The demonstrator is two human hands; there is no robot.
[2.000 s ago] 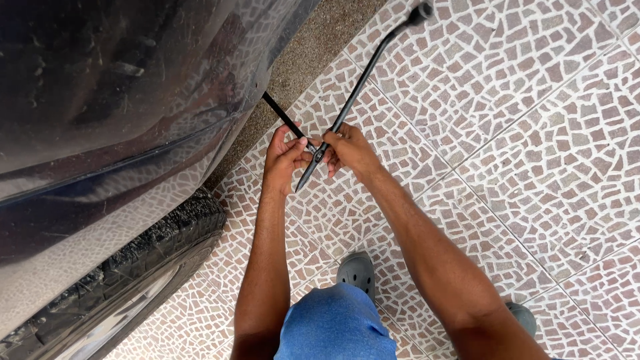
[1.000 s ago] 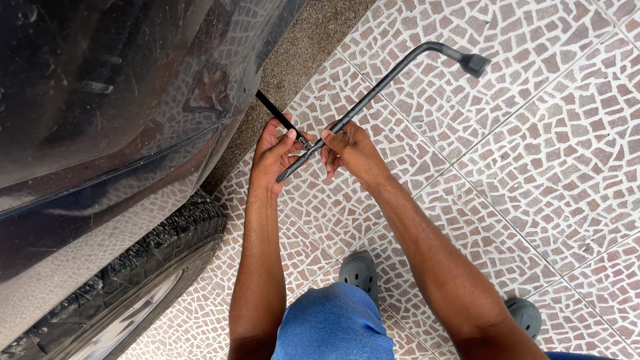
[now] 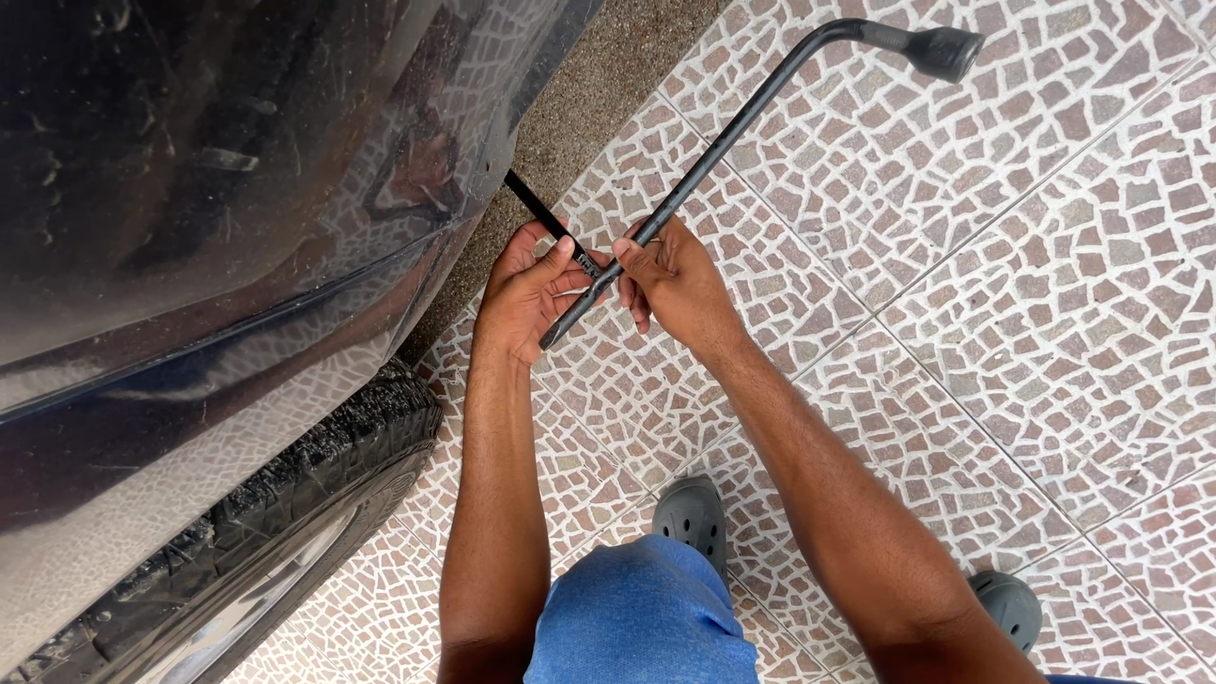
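An L-shaped lug wrench (image 3: 714, 152) in dark metal crosses the end of a black rod (image 3: 537, 204), which reaches out from beneath the car body (image 3: 285, 237). My left hand (image 3: 532, 290) holds the rod near that end, thumb on top and fingers beneath. My right hand (image 3: 670, 280) grips the wrench shaft just above the crossing, between thumb and fingers. The wrench's socket points to the upper right, and its flattened tip lies by my left palm. The rod's far end is hidden under the car.
A car tire (image 3: 313, 465) with a metal rim stands at the lower left. A rough speckled strip (image 3: 589, 104) runs along the car, beside mosaic floor tiles (image 3: 1073, 313). Grey clogs (image 3: 692, 518) and a blue-covered knee (image 3: 646, 613) are below my hands.
The wrench has turned in my right hand: its socket end, pointing up at first, now points to the right. My left hand stays at the rod's end.
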